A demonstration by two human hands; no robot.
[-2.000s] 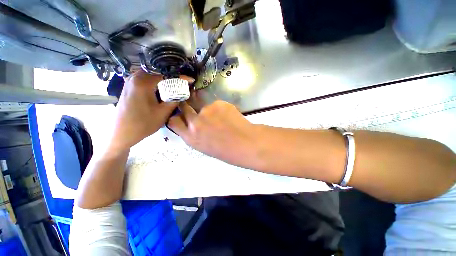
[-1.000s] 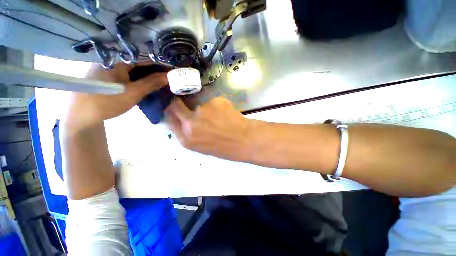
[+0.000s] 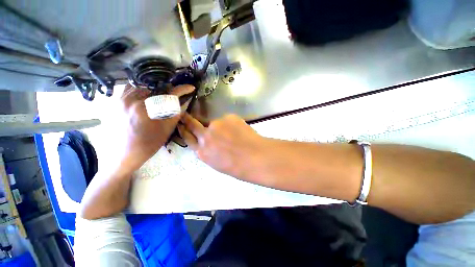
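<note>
A small black piece (image 3: pixel 179 136) shows between my fingertips beside the needle area, mostly hidden by my hands. My left hand (image 3: pixel 148 122) holds it from the left, partly behind the white ridged knob (image 3: pixel 163 106). My right hand (image 3: pixel 221 143) pinches its near edge with thumb and fingers. The round needle plate (image 3: pixel 209 78) lies just beyond my fingertips. The presser foot and the stitching spot are hidden by the machine parts and my fingers.
The machine head (image 3: pixel 120 23) spans the top left. Dark stacked panels (image 3: pixel 77 164) lie at the table's left. A black block (image 3: pixel 344 21) sits on the steel bed (image 3: pixel 323 78). A blue bin (image 3: pixel 164 240) is below the table edge. A pale bar (image 3: pixel 52 126) juts in from the left.
My left hand has come back in from the left, around the piece at the needle area. Less of the black piece shows. My right hand stays close by. The view has shifted slightly.
</note>
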